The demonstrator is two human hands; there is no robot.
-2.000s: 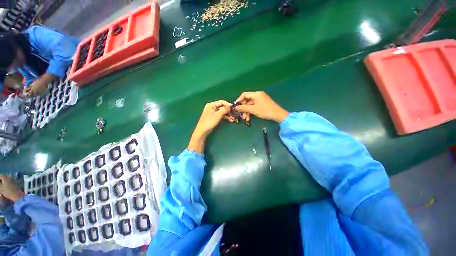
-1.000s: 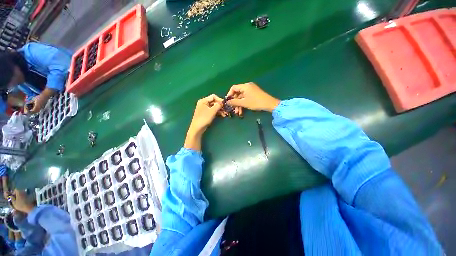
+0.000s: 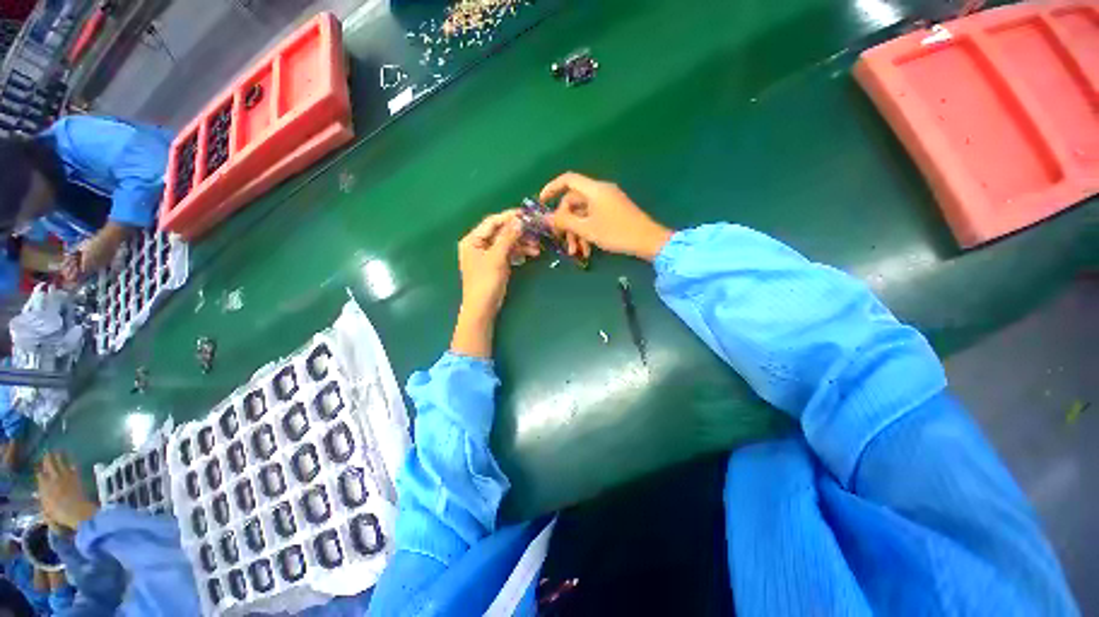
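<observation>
My left hand (image 3: 488, 256) and my right hand (image 3: 606, 217) meet over the green surface. Between their fingertips they hold a small dark electronic module (image 3: 535, 222) with silvery and purple glints. The fingers hide part of it. A thin dark pen-type tool (image 3: 633, 319) lies on the surface below my right hand. A tiny whitish part (image 3: 605, 336) lies just left of the tool.
A white blister tray (image 3: 280, 472) with dark pieces lies at left. Pink-red foam trays (image 3: 262, 141) stand far left and at right (image 3: 975, 135). Another module (image 3: 575, 69) lies beyond my hands. Two people in blue work at left. Tan parts (image 3: 471, 21) lie at the far side.
The module beyond my hands has shifted left in view. My hands still hold their module, now turned somewhat and showing more of itself. A person's hand at lower left is now raised and spread.
</observation>
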